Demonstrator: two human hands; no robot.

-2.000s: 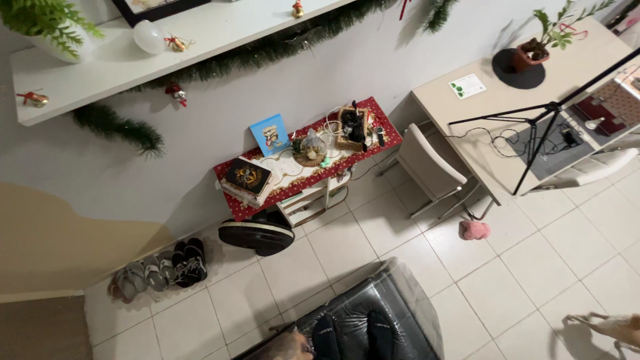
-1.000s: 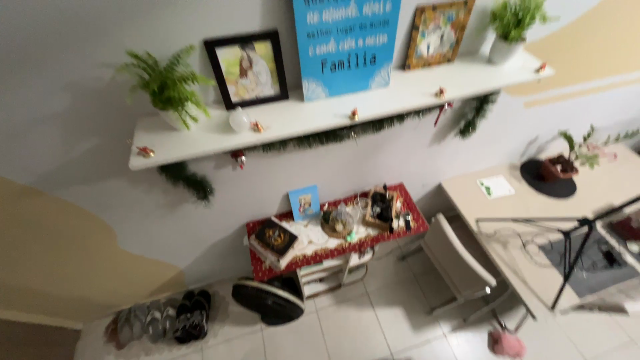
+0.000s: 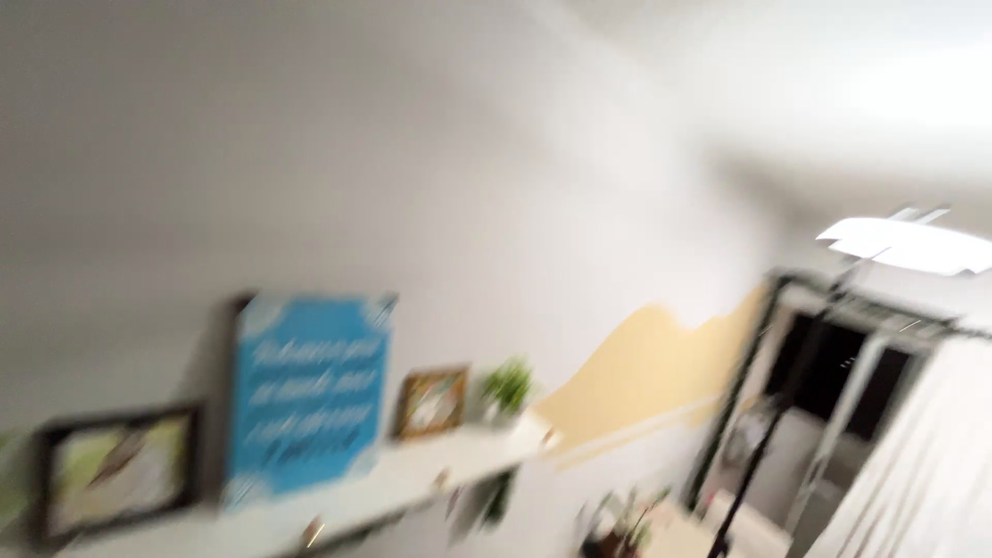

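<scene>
Neither my left hand nor my right hand shows in the head view, which is blurred. A white wall shelf (image 3: 271, 518) runs along the lower left. On it stand a black-framed photo (image 3: 120, 473), a blue sign (image 3: 310, 395) bearing writing, a small picture in a patterned frame (image 3: 434, 401) and a green plant in a white pot (image 3: 508, 386). Dark green garland (image 3: 498, 496) hangs under the shelf's right part.
At the lower right, a potted plant (image 3: 620, 531) stands by a pale table (image 3: 686, 531). A thin black pole (image 3: 756, 473) rises before a dark-framed opening and a white curtain (image 3: 914, 457). A bright lamp (image 3: 907, 244) is at the upper right.
The view has swung strongly upward and to the right. The red-covered table, the shoes and the floor have left it; the ceiling, the lamp and the curtain have come in.
</scene>
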